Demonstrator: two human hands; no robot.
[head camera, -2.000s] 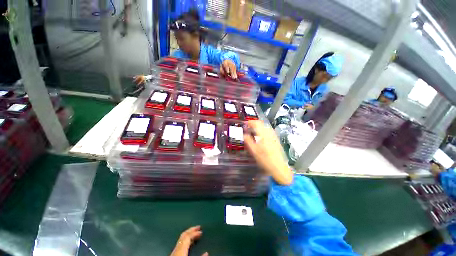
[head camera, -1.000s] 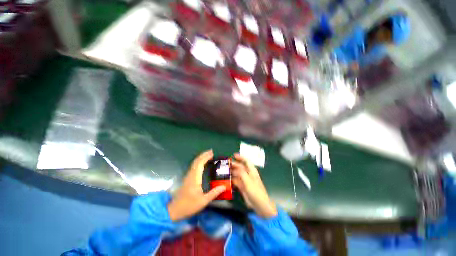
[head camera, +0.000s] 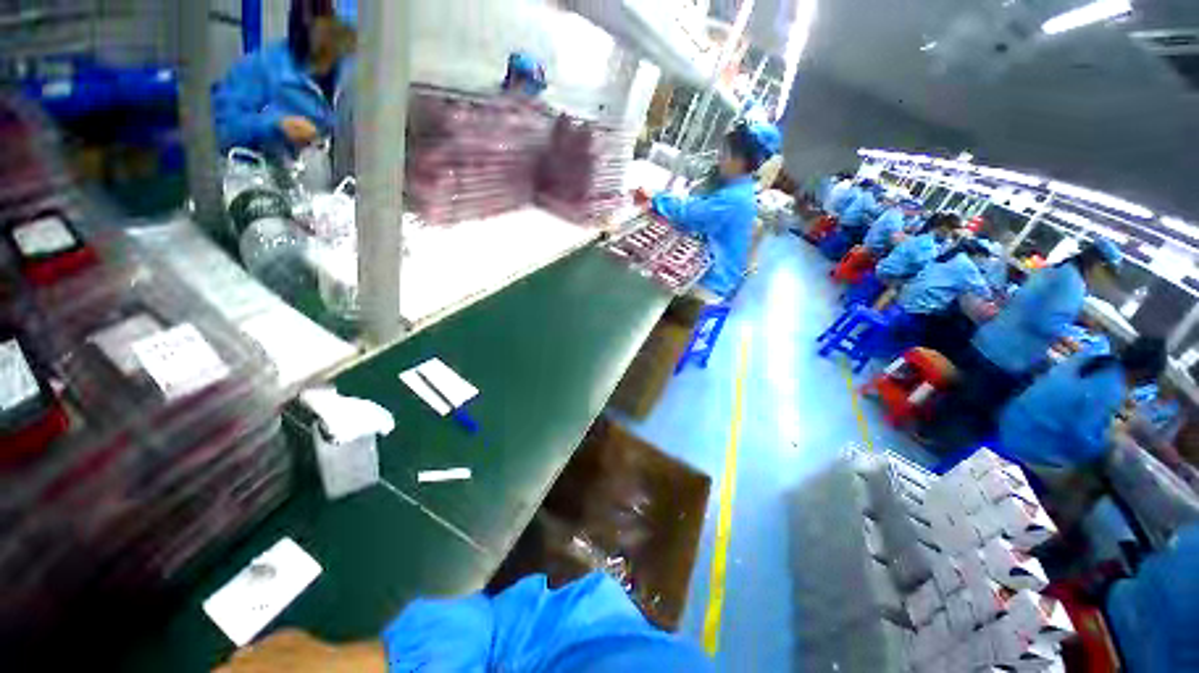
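My right hand is at the bottom edge, blurred and cut off, with the blue sleeve reaching in from the right. Whether it holds anything is hidden. My left hand is not in view. A white card lies on the green bench just above my right hand. The white bottle stands beyond it with a white cloth draped on top. A thin white strip lies to its right. A blue pen lies by a white paper slip.
Stacked clear trays with red-black devices stand at left. A metal post rises behind the bench. An open brown carton is below the bench edge. White boxes are at lower right. Workers in blue sit along the line.
The view has swung right, from the tray stack and then the bench to the aisle. The red-black device held between both hands one second ago is out of sight, as is my left hand.
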